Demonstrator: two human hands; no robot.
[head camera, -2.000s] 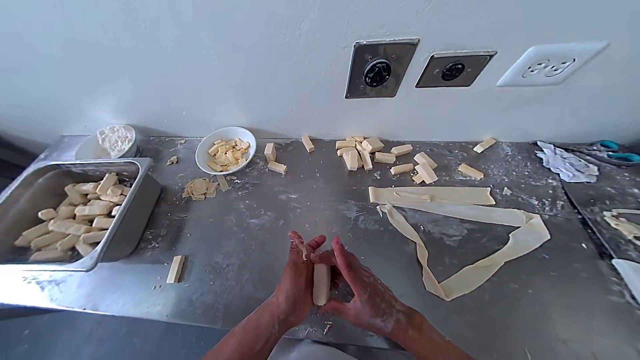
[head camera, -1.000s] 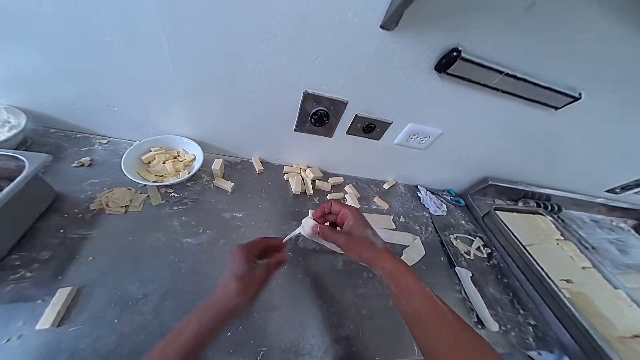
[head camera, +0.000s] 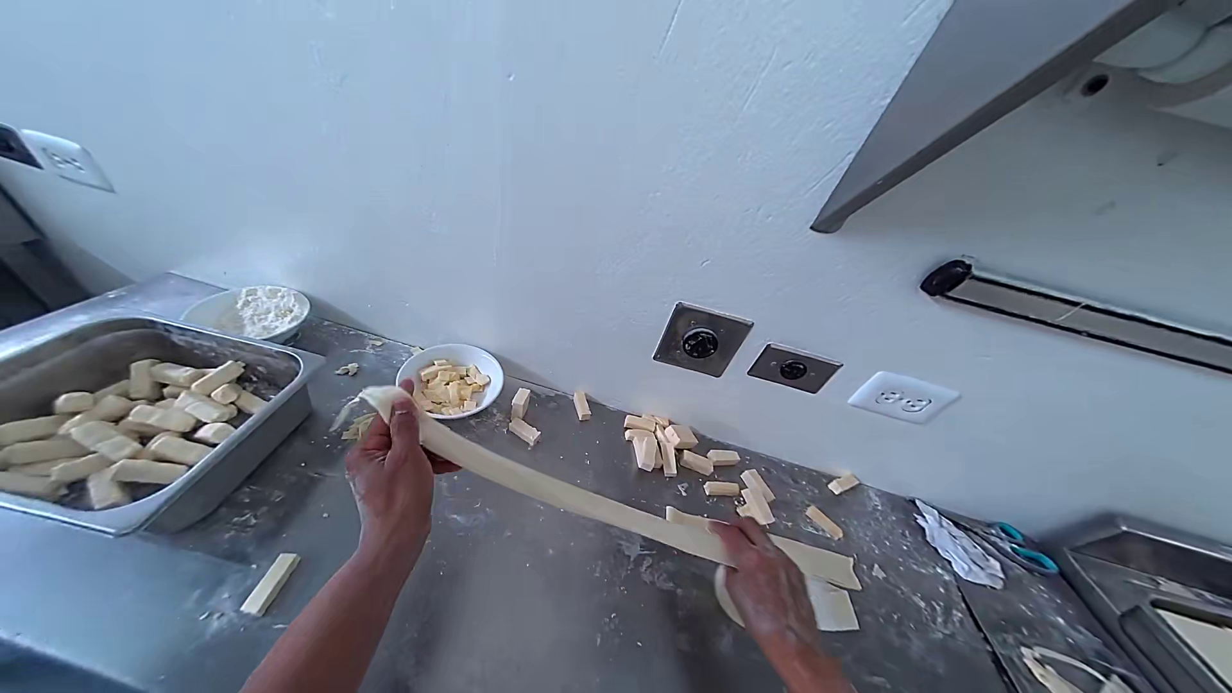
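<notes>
A long strip of pale dough (head camera: 568, 496) is stretched between my two hands. My left hand (head camera: 395, 462) pinches its torn left end, raised near the white bowl of small cheese-like pieces (head camera: 450, 382). Lower and to the right, my right hand (head camera: 760, 573) grips the strip further along. Beyond that hand, more flat dough (head camera: 818, 563) lies folded on the metal counter. Cut pale sticks (head camera: 664, 445) are scattered behind the strip, and a single stick (head camera: 270, 583) rests at the front left.
At the left stands a deep steel pan (head camera: 217, 491) of dough-wrapped sticks, with a bowl of white flour (head camera: 269, 313) behind it. A crumpled cloth (head camera: 958, 544) and teal-handled scissors (head camera: 1025, 549) lie at the right, near a metal tray (head camera: 1126, 539). The wall with outlets borders the counter.
My left hand has moved left and up with the dough's end, drawing the strip out long. My hands were close together before. The view has swung.
</notes>
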